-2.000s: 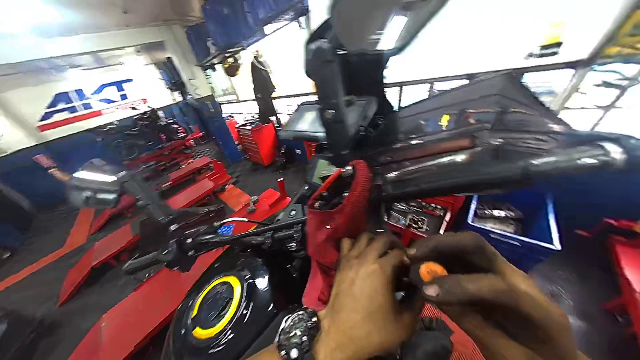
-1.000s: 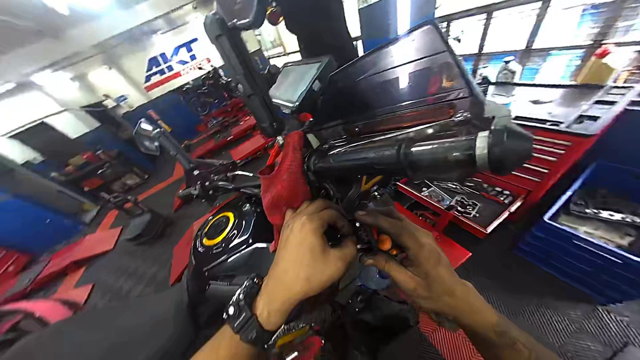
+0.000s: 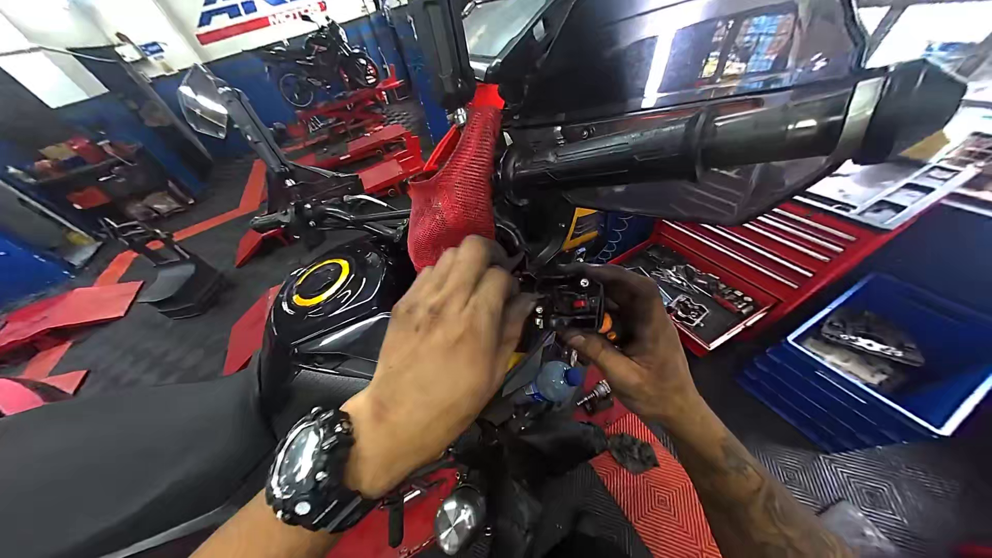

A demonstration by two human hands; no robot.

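My right hand grips a black handlebar switch housing, its open side with screws, a red part and wires showing; an orange part peeks out behind it. Against the housing's left side are the fingertips of my left hand, whose wrist wears a black watch; what they pinch is hidden. A red mesh cloth covers part of the motorcycle's handlebar just above my left hand. The black handlebar grip runs to the right above both hands. Left of them lies the black fuel tank with its yellow ring.
A red tool cabinet with an open tool drawer stands behind at the right, beside blue bins holding parts. A plastic bottle is below the switch housing. The black seat is at lower left; red lift platforms lie beyond.
The black housing's open inner side now faces me between my hands; two seconds ago mostly an orange part showed at my right hand. The view has moved closer.
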